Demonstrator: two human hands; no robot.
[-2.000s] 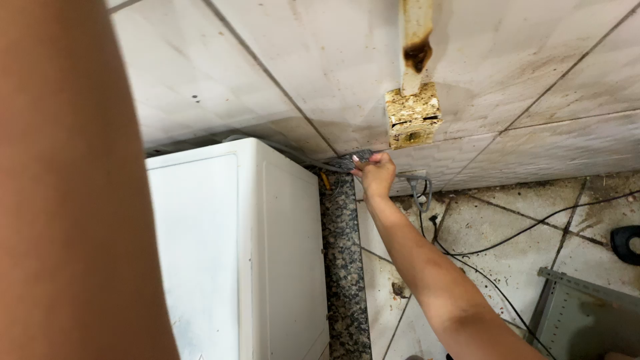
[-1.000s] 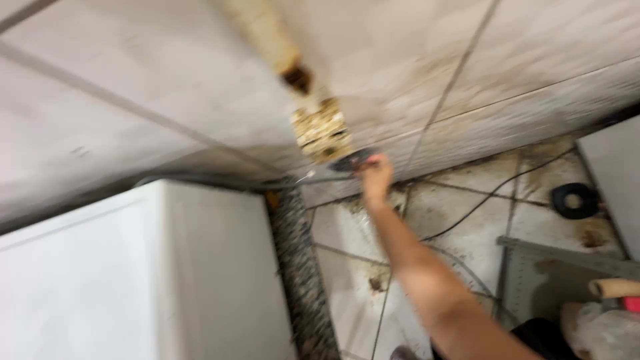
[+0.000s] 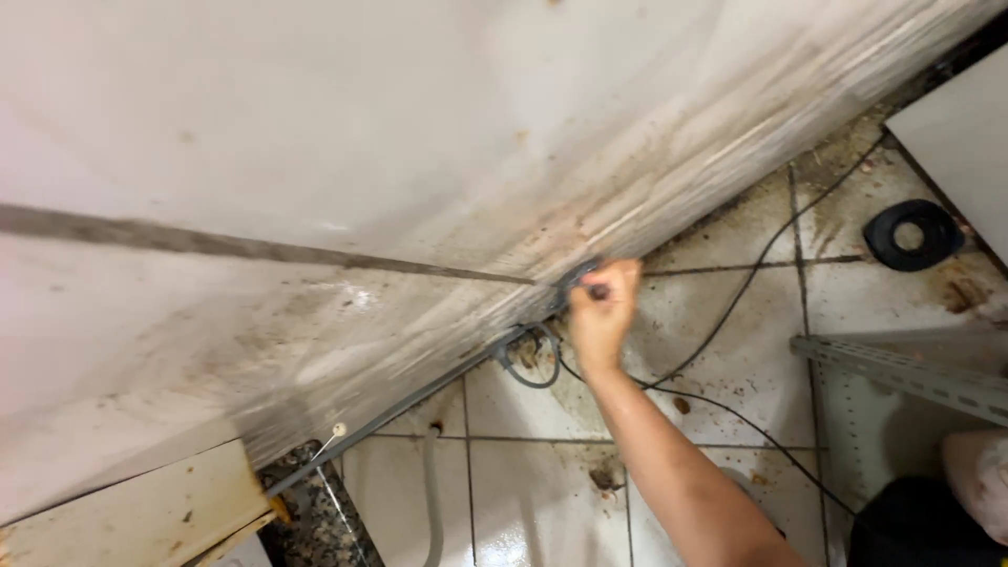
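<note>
My right hand (image 3: 605, 315) is blurred and closed around a dark grey pad or cloth (image 3: 573, 282), whose exact kind is unclear. It presses this against the foot of the dirty tiled wall (image 3: 488, 244), where wall and floor meet. Below and left of the hand, a grey cable or hose (image 3: 417, 398) follows the wall's base, with a loop (image 3: 531, 384) lying on the floor. My left hand is out of view.
A thin black cable (image 3: 728, 319) crosses the stained floor tiles (image 3: 709, 409). At right are a black ring-shaped part (image 3: 913, 235), a perforated metal shelf or frame (image 3: 906, 370) and a white panel (image 3: 961, 142). A granite edge (image 3: 315, 504) and a rusty cream-coloured metal edge (image 3: 142, 504) lie lower left.
My right hand has moved rightward along the wall's base with the dark pad, past the rusty box on the wall. The left forearm seen two seconds ago is gone from view. The view has shifted right.
</note>
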